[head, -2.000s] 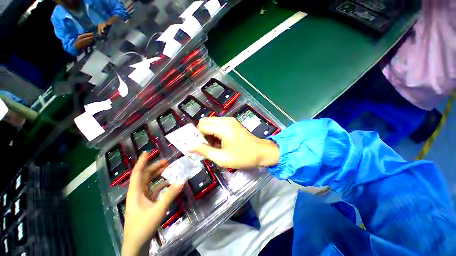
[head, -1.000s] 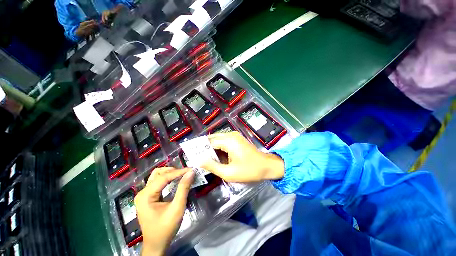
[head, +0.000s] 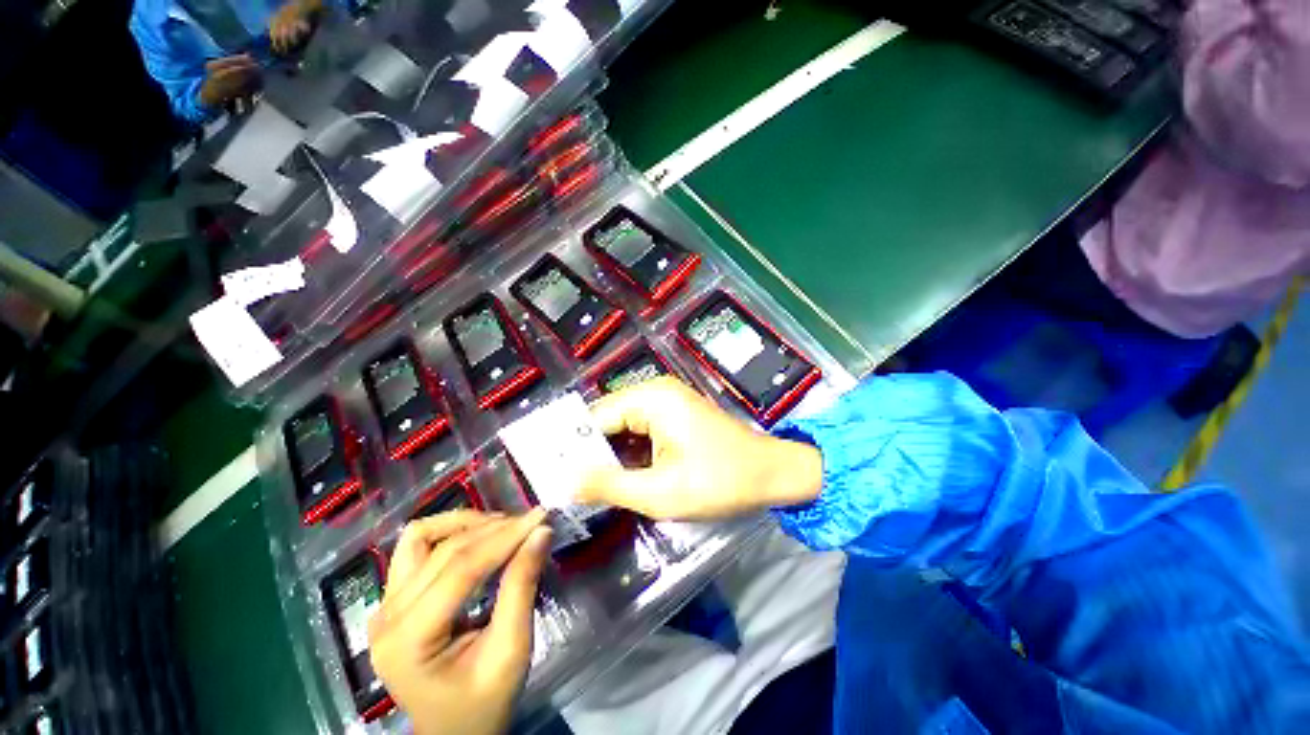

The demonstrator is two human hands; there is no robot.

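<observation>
My right hand (head: 690, 452) holds a white printed label sheet (head: 555, 452) by its right edge, above the tray. My left hand (head: 463, 610) has thumb and fingertips pinched together at the sheet's lower edge; whether they grip the sheet or a small label is not clear. Below lies a clear plastic tray (head: 305, 553) with two rows of red-and-black phones. The upper row shows several open-backed phones, one of them at the centre (head: 491, 349). A phone at the right (head: 746, 353) has a white patch in its recess. My hands partly hide the lower row.
Stacked trays with red edges (head: 496, 216) stand beyond, with loose white strips (head: 237, 342) on them. Dark stacked trays (head: 94, 574) are at the left, more dark phones (head: 1063, 43) at upper right. A person in blue (head: 216, 58) and a pink sleeve (head: 1200, 216) are near the green bench (head: 905, 172).
My left hand has come in from the left, and its fingers have closed at the sheet's lower edge. My right hand has moved slightly down with the sheet.
</observation>
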